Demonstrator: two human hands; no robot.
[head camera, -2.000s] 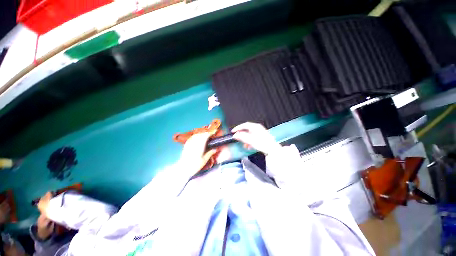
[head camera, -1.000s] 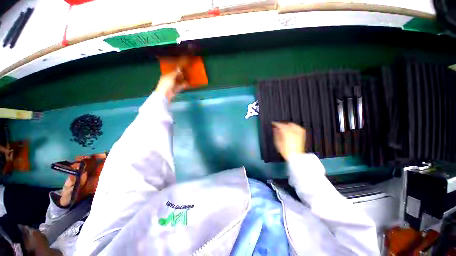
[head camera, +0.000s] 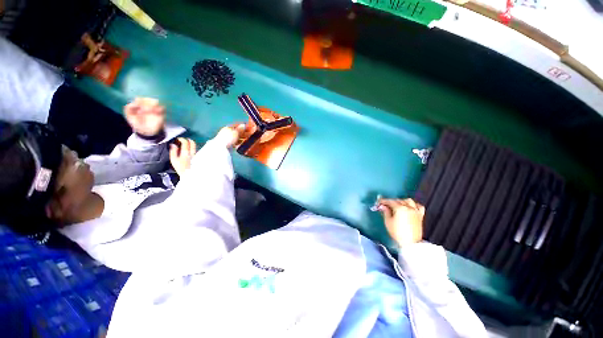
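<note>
A black Y-shaped tripod leg assembly lies on an orange-brown fixture on the teal bench. My left hand is stretched out to the left and grips the fixture's left edge, beside one black leg; its fingertips are partly unclear. My right hand is at the bench's near side, left of the foam tray, and pinches a small silvery piece between its fingertips. More small silvery-white pieces lie by the tray's edge.
A ribbed black foam tray with a few glossy bars is at right. Another orange-brown fixture sits on the far green strip. Small black parts lie in a pile. A neighbouring person's hand is close on the left, and blue crates are lower left.
The view has swung left. My left hand has left the far fixture and is now at the one bearing the black Y. My right hand now holds a small silvery piece.
</note>
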